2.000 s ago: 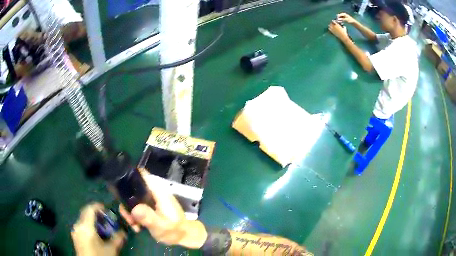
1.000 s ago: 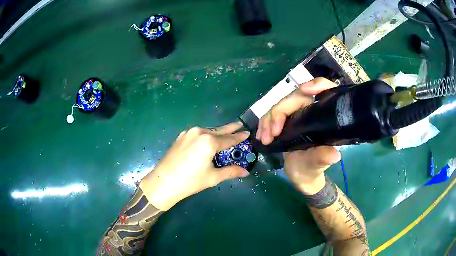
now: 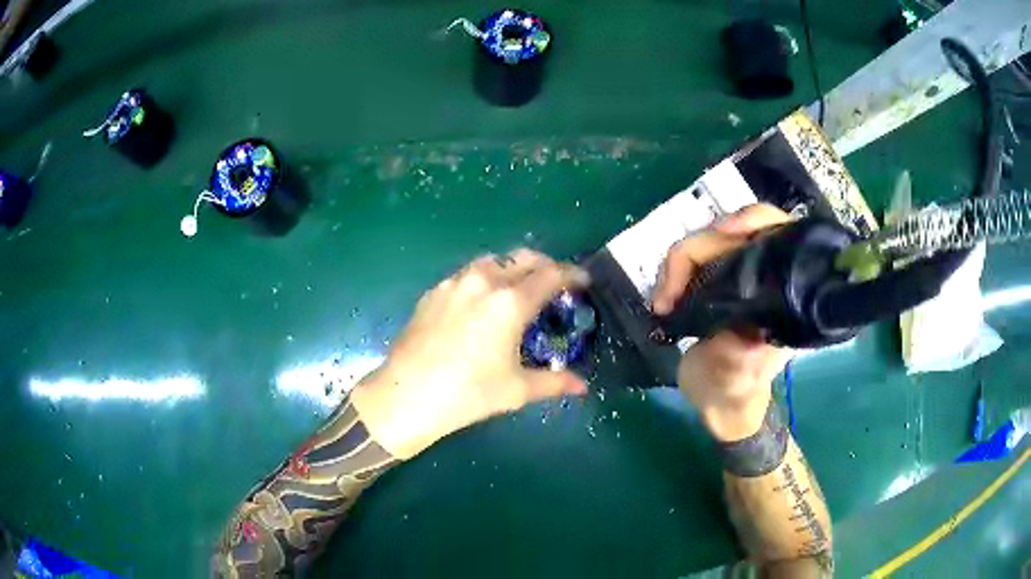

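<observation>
My left hand (image 3: 469, 351) holds a black housing with a round blue circuit board (image 3: 561, 330) on top, thumb and fingers around its rim. My right hand (image 3: 729, 339) is shut on the thick black electric screwdriver (image 3: 780, 283), which points down-left beside the box, its cord end to the right. The tip is hidden or too blurred to tell, and is apart from the board. The open screw box (image 3: 684, 221) with a printed tan edge lies under and behind the right hand.
Other housings with blue boards stand at the upper left (image 3: 244, 178) and top middle (image 3: 514, 39). A black housing (image 3: 757, 59) stands near the pale metal post (image 3: 938, 68). Pale paper (image 3: 947, 322) lies at the right, below a coiled spring (image 3: 972, 221).
The view has swung from the aisle down to the work. Since one second ago, the screwdriver has moved away from the board towards the box; the left hand still holds the unit.
</observation>
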